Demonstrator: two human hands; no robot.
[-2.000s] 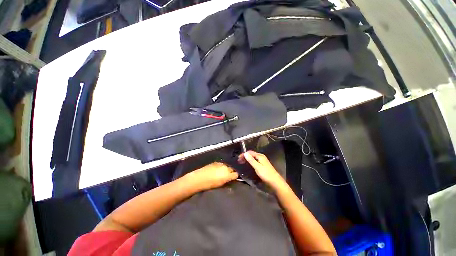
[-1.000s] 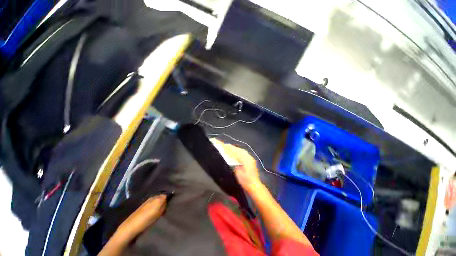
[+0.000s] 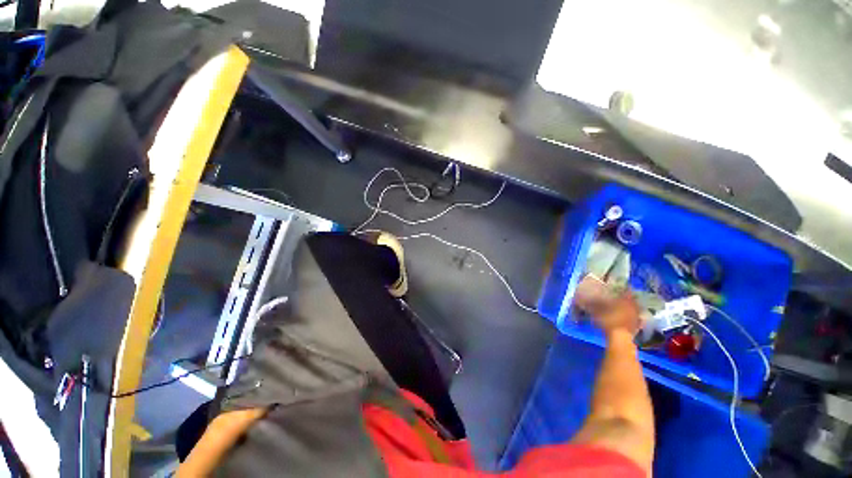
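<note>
My right hand (image 3: 605,306) reaches down into a blue bin (image 3: 738,369) that holds small oddments. It is blurred and its fingertips are hidden, so I cannot tell whether it grips anything. Beside it in the bin are a white plug-like block (image 3: 680,314) on a white cord and a round red item (image 3: 681,346). My left hand (image 3: 234,431) is low at the left of my apron (image 3: 299,373), cut off and partly hidden; its fingers do not show clearly.
Black zippered panels (image 3: 84,168) lie on the table at left, with small snips (image 3: 63,390) near its edge (image 3: 177,224). A thin dark cord runs from near the snips towards my apron. A metal frame (image 3: 248,280) and white cord (image 3: 458,245) lie below.
The view has turned from the table towards the floor and bins at the right. My right hand has moved away from my lap into the blue bin.
</note>
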